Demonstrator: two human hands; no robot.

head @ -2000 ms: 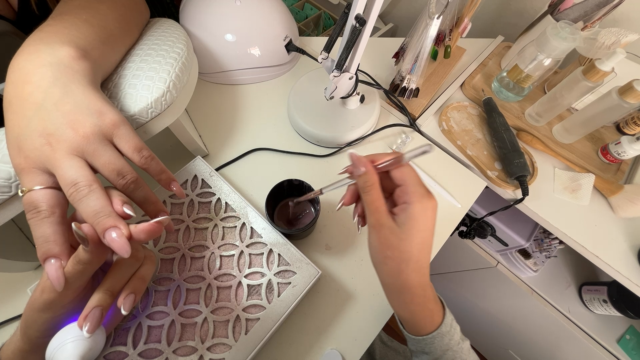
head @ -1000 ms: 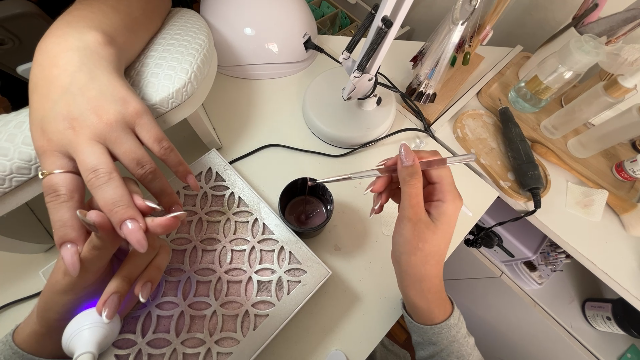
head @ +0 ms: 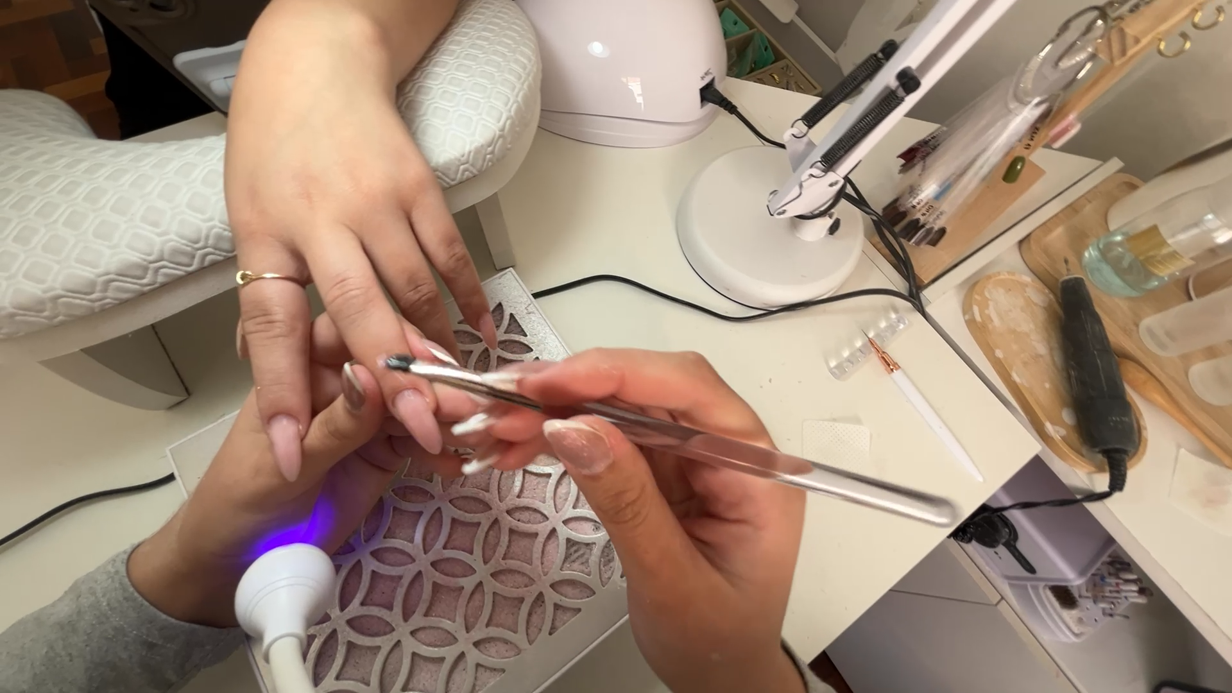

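Note:
My right hand [head: 693,510] grips a slim nail brush [head: 703,433] with a clear handle; its dark tip lies over a finger of another person's hand [head: 337,173], close to the nail. That hand wears a thin ring and has long pinkish nails. Beneath it, my left hand [head: 298,452] holds the person's finger from below. A small white lamp [head: 284,592] casts violet light on my left wrist. Under the hands lies a dust collector with a patterned silver grille [head: 433,597]. The black cup seen earlier is hidden or out of view.
A white padded armrest [head: 472,106] stands at upper left, with a white nail lamp [head: 626,67] beyond. A desk lamp base [head: 760,231] and black cable [head: 664,303] are behind my right hand. A thin white brush [head: 929,414] and an electric nail file [head: 1092,375] lie to the right.
My right hand has brought the brush from the black cup over to the other person's fingers, moving left. My left hand still holds that person's finger. The view has moved closer.

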